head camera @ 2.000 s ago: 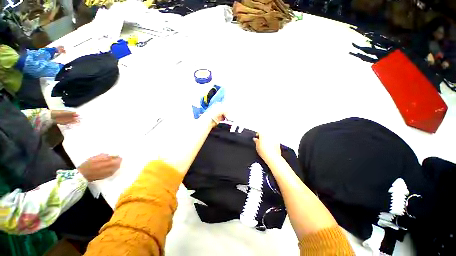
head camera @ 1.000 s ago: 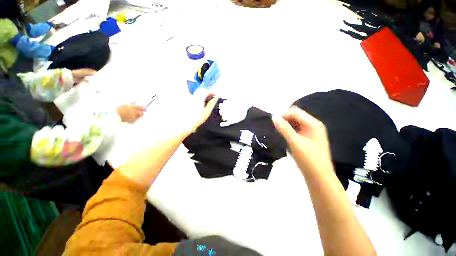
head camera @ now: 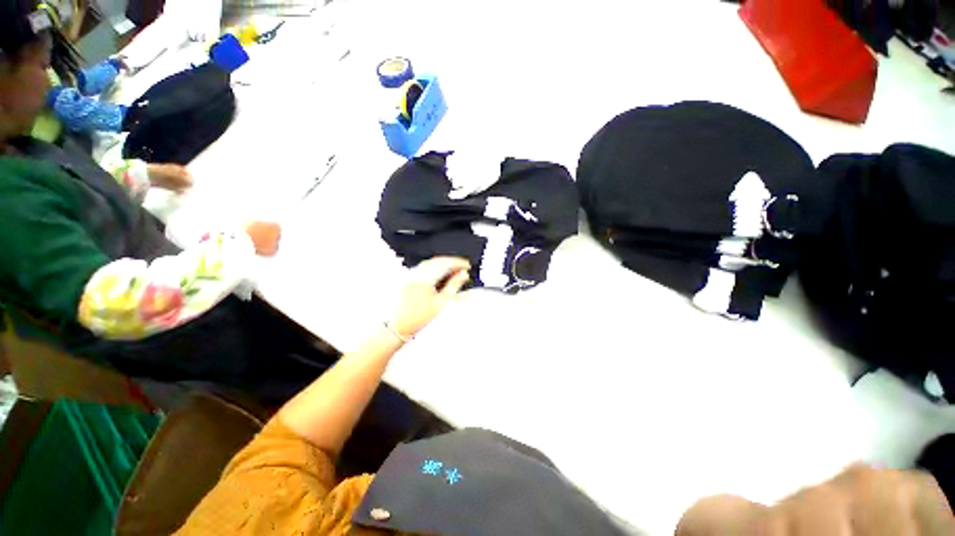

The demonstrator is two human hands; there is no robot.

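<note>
A small pile of black bags (head camera: 403,215) lies in front of me, with white jagged pieces (head camera: 495,254) and shiny curved rings on it. A white crumpled piece (head camera: 473,174) lies at its far edge. My left hand (head camera: 429,296) is at the pile's near left edge, fingers bent; a dark spot shows between thumb and finger, and whether it grips cloth is unclear. My right hand (head camera: 822,508) is blurred and cut off at the bottom right edge, away from the pile; its fingertips are not clear.
A larger bag stack (head camera: 681,188) and another black heap (head camera: 890,251) lie to the right. A blue tape dispenser (head camera: 416,117) and tape roll (head camera: 395,71) stand beyond the pile. A red piece (head camera: 817,63) lies far right. A person in floral sleeves (head camera: 157,288) sits at left.
Both hands have left the pile's far part: my left hand came to its near left edge, my right hand moved down to the bottom right. The bag raised between them now lies flatter.
</note>
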